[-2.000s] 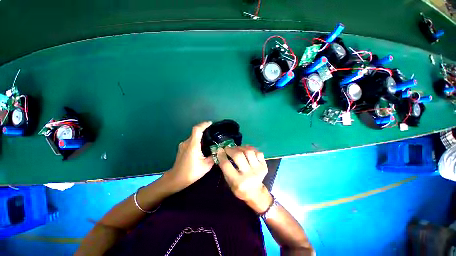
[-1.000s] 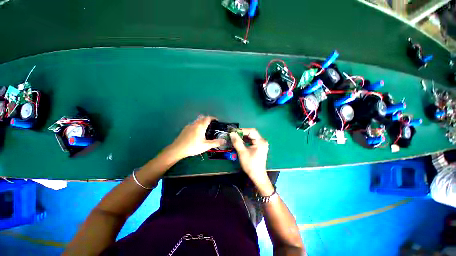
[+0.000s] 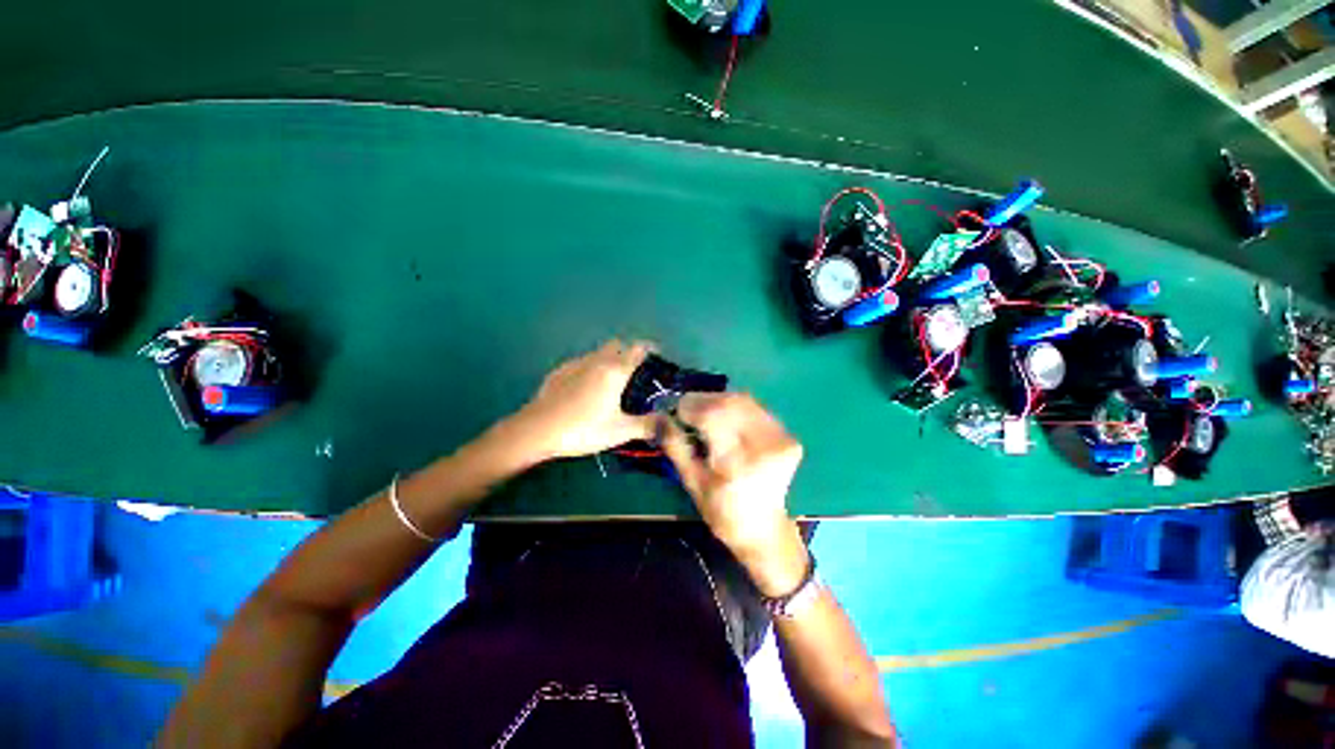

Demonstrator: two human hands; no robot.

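Note:
A black speaker housing (image 3: 655, 384) is held just above the green bench near its front edge. My left hand (image 3: 589, 407) grips it from the left, fingers at its back edge and thumb along the near side. My right hand (image 3: 737, 457) is at its right side, fingers curled and pinched over the opening; what lies between those fingertips is hidden. A pale thin strand shows inside the housing. A bit of red wire (image 3: 638, 452) shows below my left hand.
Several wired housings with blue batteries cluster at right (image 3: 1044, 363). One unit stands at left (image 3: 221, 366), more at far left (image 3: 76, 287). Loose wired boards (image 3: 1307, 366) lie far right. Beyond the curved edge, the conveyor (image 3: 483, 59) carries units. Blue stools (image 3: 1149, 553) and a person's sleeve (image 3: 1291, 585) are below.
The housing has turned from showing its disc and battery to a narrower view. My right fingers have closed in over it, and the green board seen there earlier is hidden.

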